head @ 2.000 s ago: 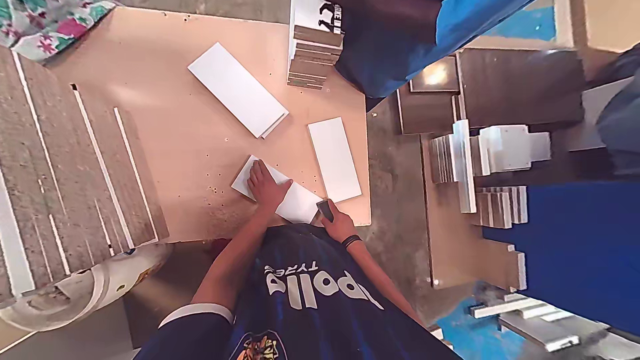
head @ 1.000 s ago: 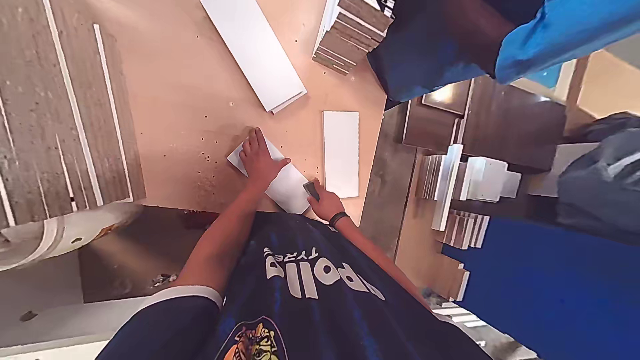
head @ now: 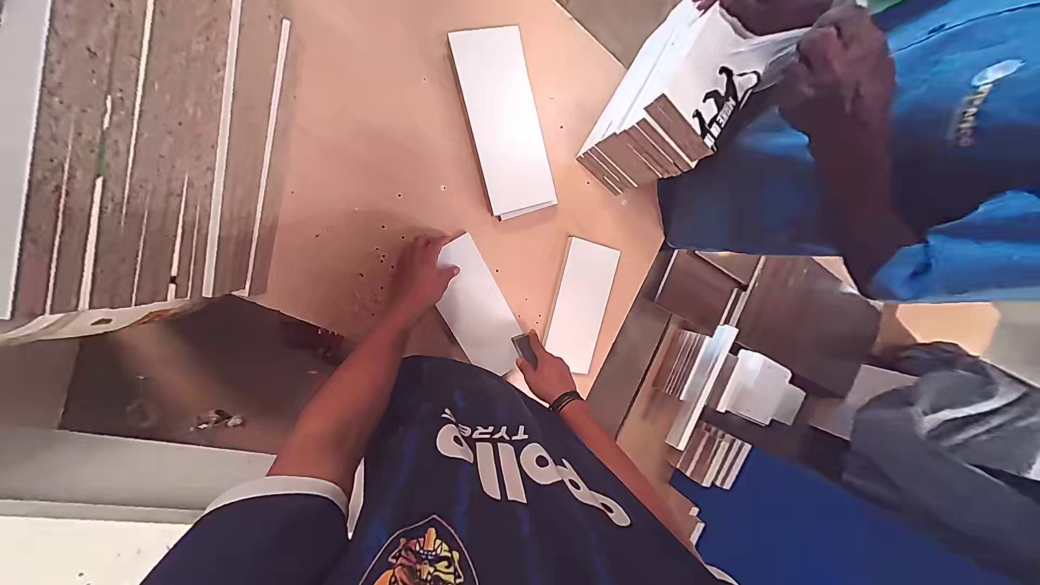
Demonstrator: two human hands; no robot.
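Note:
A white rectangular board (head: 479, 305) lies on the wooden worktable (head: 349, 162) close to my body. My left hand (head: 426, 272) grips its far left edge, thumb on top. My right hand (head: 546, 370) is closed on a small dark grey block (head: 525, 349) at the board's right edge; what the block is made of cannot be told. Right of it lies a second white board (head: 582, 305), apart from the first. Farther off, more white boards (head: 504, 118) lie stacked, a lower one just showing at the near end.
Large chipboard panels (head: 162, 154) stand packed on the left. At the far right, a person in blue (head: 959, 138) has hands over a stack of white-faced boards (head: 650, 138). Further board pieces (head: 707, 390) lie beyond the table's right edge, near grey cloth (head: 934, 439).
My left hand has shifted from lying flat on the board to its left edge. The other person's hands have come into view over the board stack. The view has turned.

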